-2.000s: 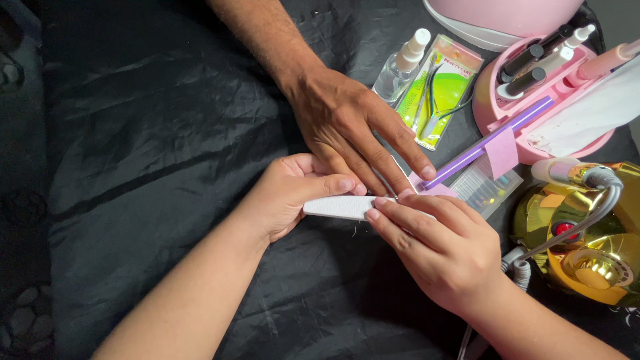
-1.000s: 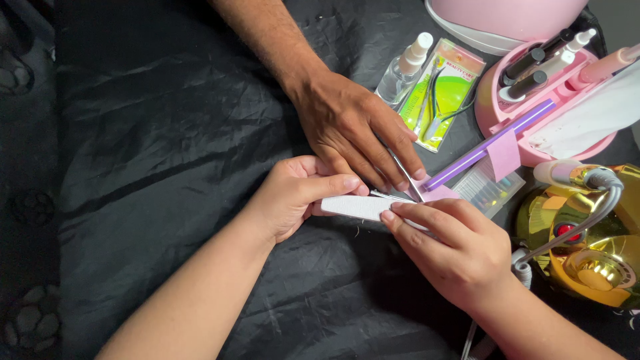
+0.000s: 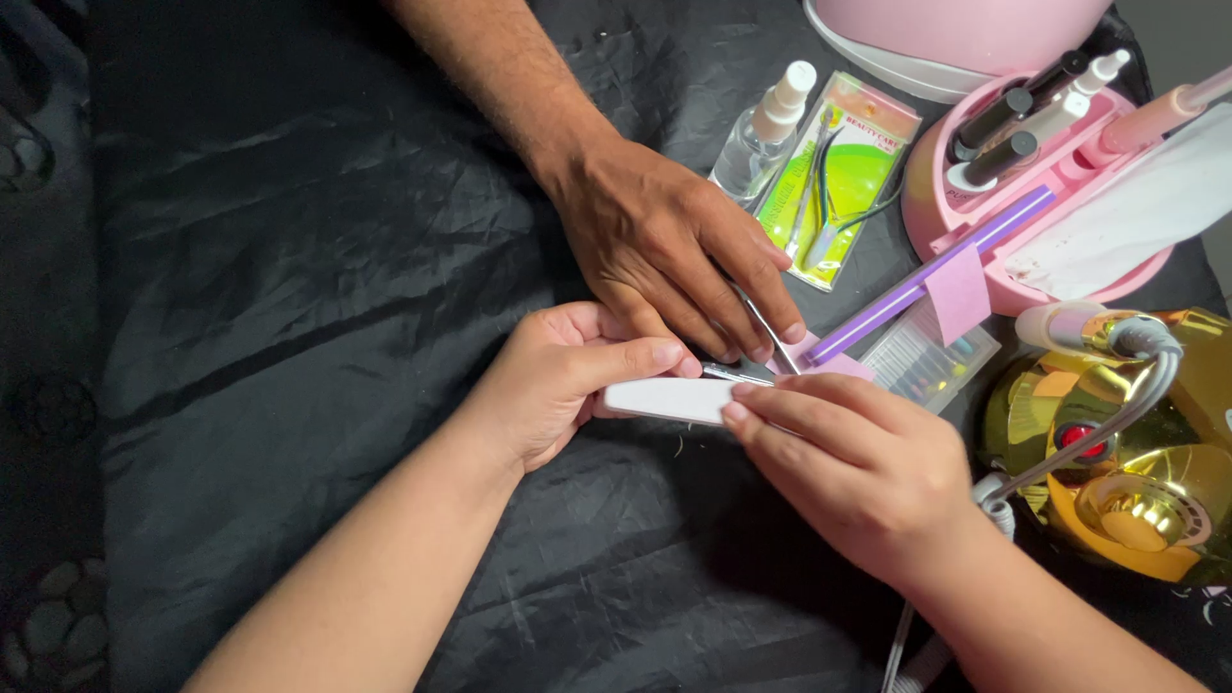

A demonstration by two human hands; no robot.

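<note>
My left hand (image 3: 568,380) pinches a fingertip of another person's hand (image 3: 664,241) between thumb and fingers, near the middle of the view. That hand lies palm down, its fingers pointing to the lower right. In my right hand (image 3: 866,462) is a white nail file (image 3: 669,398), held by its right part; its left end lies beside my left fingers, below the held fingertip. Metal tools (image 3: 736,373) show partly just above the file, close to my right fingertips. Their lower parts are hidden, so I cannot tell what kind they are.
Behind stand a clear spray bottle (image 3: 756,144), cuticle nippers (image 3: 824,202) on green packaging (image 3: 847,164) and a pink organizer (image 3: 924,207) with bottles. A purple file (image 3: 929,277) leans there above a clear case of bits (image 3: 948,371). At right sits a gold nail-drill machine (image 3: 1136,462) with a grey cord.
The white file has shifted slightly rightward relative to the held fingertip since the earliest frame. My left hand keeps its pinch on the other person's finger.
</note>
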